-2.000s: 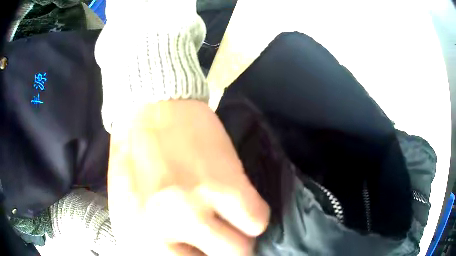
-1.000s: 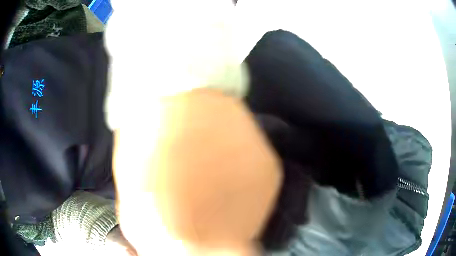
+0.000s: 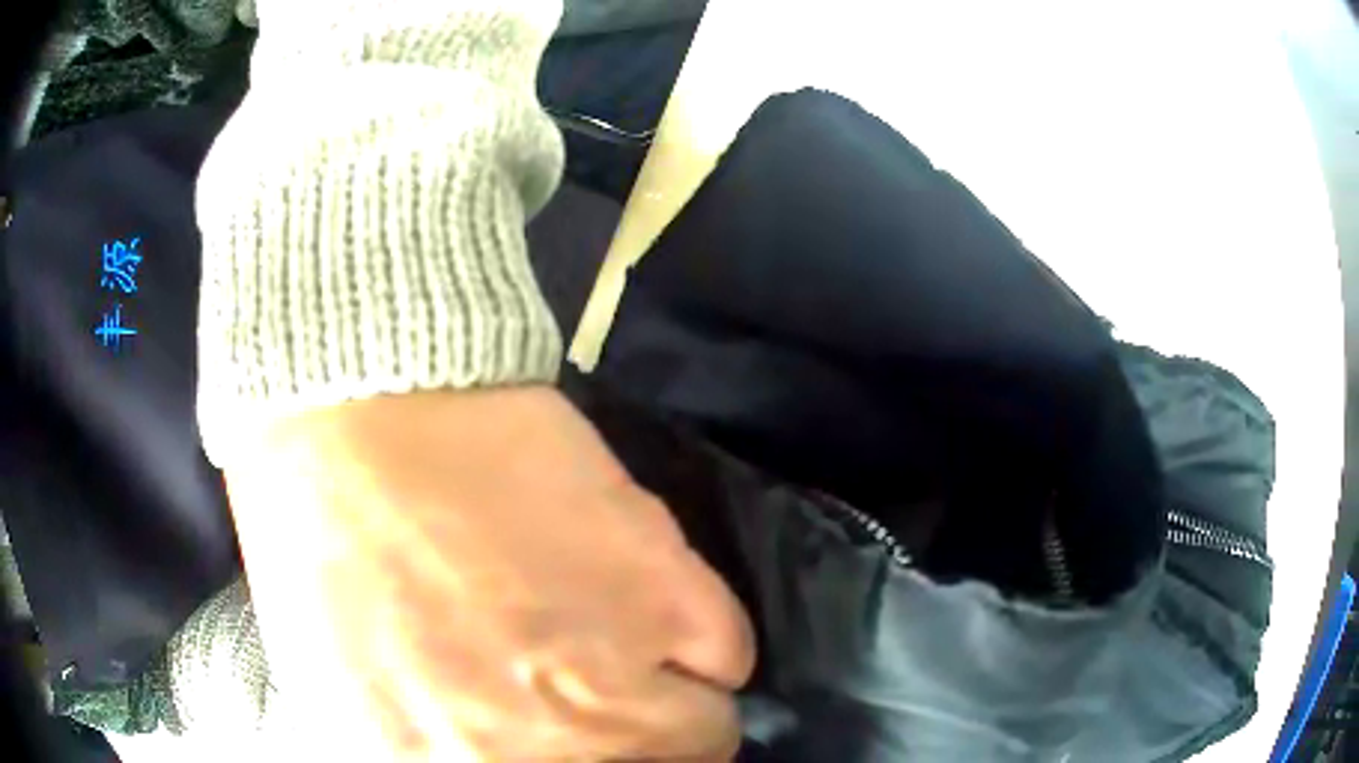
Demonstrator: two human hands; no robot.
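Observation:
A dark bag shell lies with its mouth open, matte black inside and shinier grey-green outside. A silver zipper shows at the mouth's rim, a fainter one inside, and another zipper on the bulging far part. My left hand, bare, comes from the top in a cream ribbed cuff. Its back faces the camera and its fingers curl down by the bag's near, lower side. The fingertips are hidden or cut off, so the grip cannot be told. My right hand is not visible; only its sleeve shows at bottom left.
The bag lies on a cream-white board, whose near edge runs beside the left cuff. My dark apron with blue characters is at left. More dark cloth is at the top. A blue plastic edge shows at lower right.
My left hand and cuff, blurred over the bag a second ago, are now further left and sharper. The mouth's near rim and its zipper are uncovered again. The right hand's visible bit has gone from view.

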